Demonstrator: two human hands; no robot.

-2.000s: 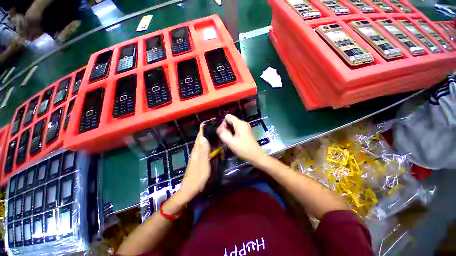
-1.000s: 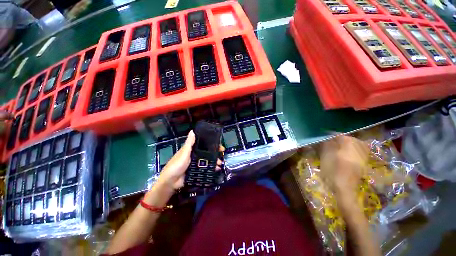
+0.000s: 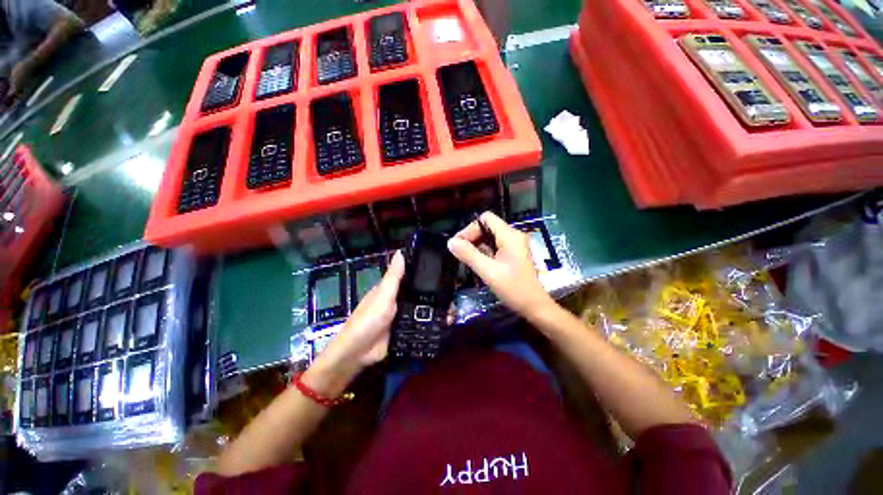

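My left hand [image 3: 373, 314] holds a black keypad phone [image 3: 422, 305] upright, screen end away from me, keys facing up. My right hand [image 3: 499, 259] is just right of the phone's screen end, thumb and fingers pinched around something thin and dark, too small to name. Below the hands a lens blister tray [image 3: 324, 336] holds black-framed lenses [image 3: 329, 293], partly hidden by my hands and the phone. The red foam phone tray [image 3: 290, 206] behind holds black phones in its pockets; its far right pocket holds no phone.
Stacked lens trays [image 3: 102, 433] stand at left. A taller red foam stack [image 3: 716, 174] with gold-backed phones stands at right. A white paper scrap [image 3: 568, 132] lies between. A waste bag [image 3: 692, 353] with yellow liners is below the bench at right.
My right hand has come back from over the waste bag to beside the phone. My left hand still holds the phone. The red tray at far left has moved away leftward.
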